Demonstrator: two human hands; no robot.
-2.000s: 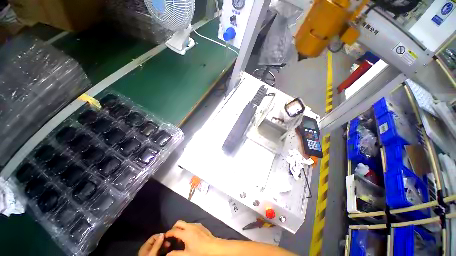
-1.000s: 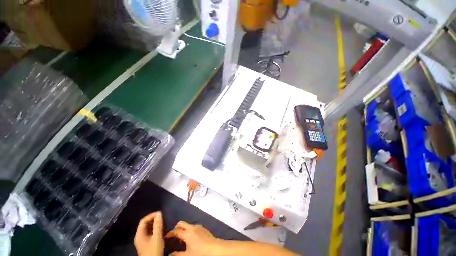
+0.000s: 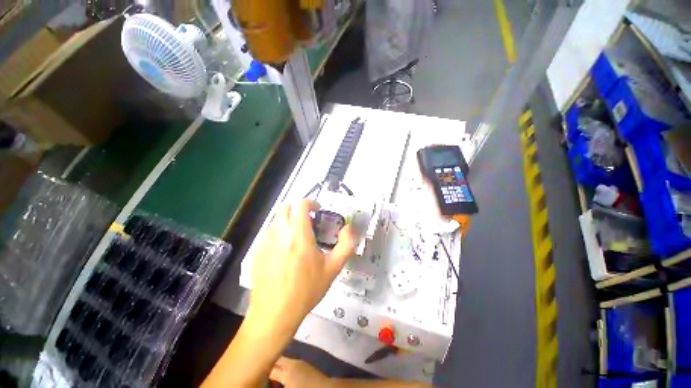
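Note:
A black rounded-square watch housing (image 3: pixel 330 228) sits at the small metal fixture (image 3: pixel 364 221) on the white machine table. My left hand (image 3: pixel 303 254) reaches over the table from below, with finger and thumb on opposite sides of the housing, gripping its edges. Whether the housing is lifted off the fixture cannot be told. My right hand (image 3: pixel 301 374) is low at the bottom edge, partly cut off. A bit of something dark shows at its fingertips, too little to identify. The clear blister tray (image 3: pixel 136 292) with black parts lies at the left.
The black cable chain (image 3: pixel 345 155) and the teach pendant (image 3: pixel 448 180) lie on the machine table (image 3: pixel 284 227). The red emergency stop (image 3: pixel 386 336) is on its front edge. The orange dispensing unit (image 3: pixel 269 30) hangs above at the back. A fan (image 3: pixel 165 57) stands left; blue bins (image 3: pixel 621 98) are right.
My left hand has moved from beside my right hand up to the housing at the fixture and taken hold of it. My right hand stays low. The view has shifted.

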